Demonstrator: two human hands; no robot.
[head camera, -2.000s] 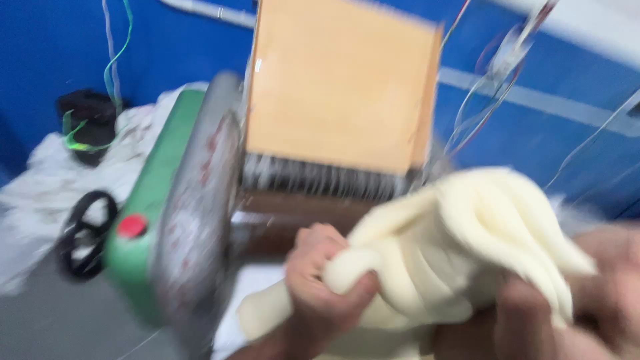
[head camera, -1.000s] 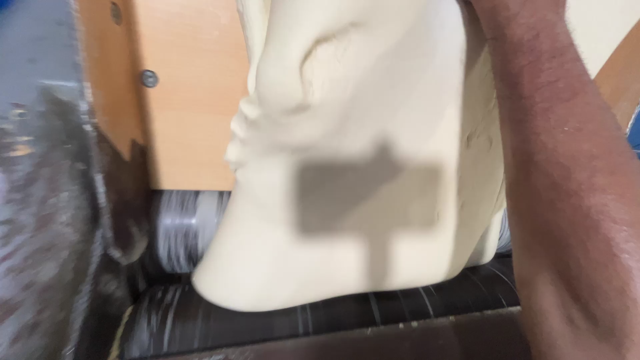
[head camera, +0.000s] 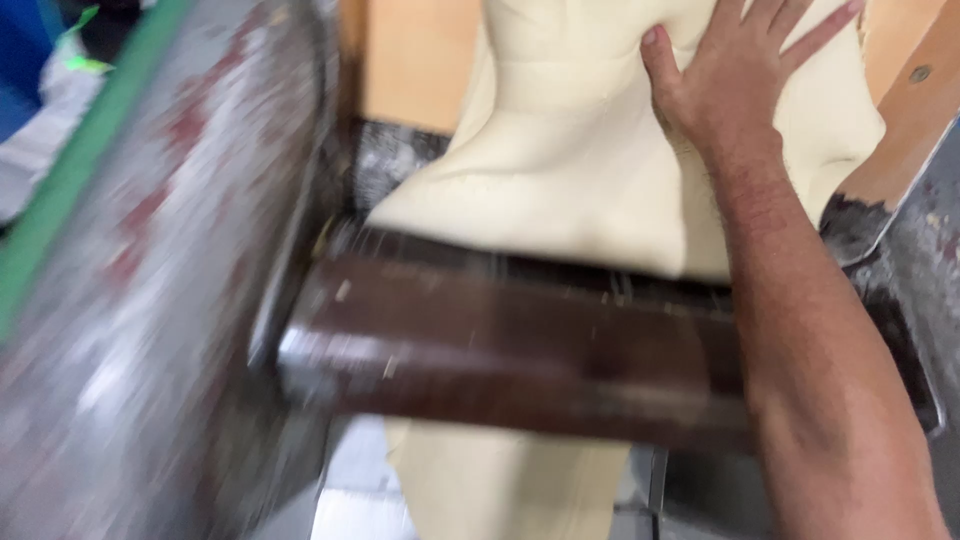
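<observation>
A thick mass of pale dough (head camera: 570, 150) lies on the rollers of a dough sheeter, its lower edge against the dark roller (head camera: 525, 262). My right hand (head camera: 724, 75) rests on top of the dough with its fingers spread, gripping nothing. Below the brown metal guard bar (head camera: 510, 345) a flat sheet of dough (head camera: 510, 480) hangs down. My left hand does not show.
The machine's worn grey metal side (head camera: 150, 225) with a green edge (head camera: 82, 150) stands at the left. Wooden hopper boards (head camera: 420, 67) flank the dough behind the rollers. A grey metal side part (head camera: 922, 202) is at the right.
The dough, held up in the hands beside the machine two seconds ago, now lies on the rollers. The left hand has gone out of view. The view has moved closer to the machine.
</observation>
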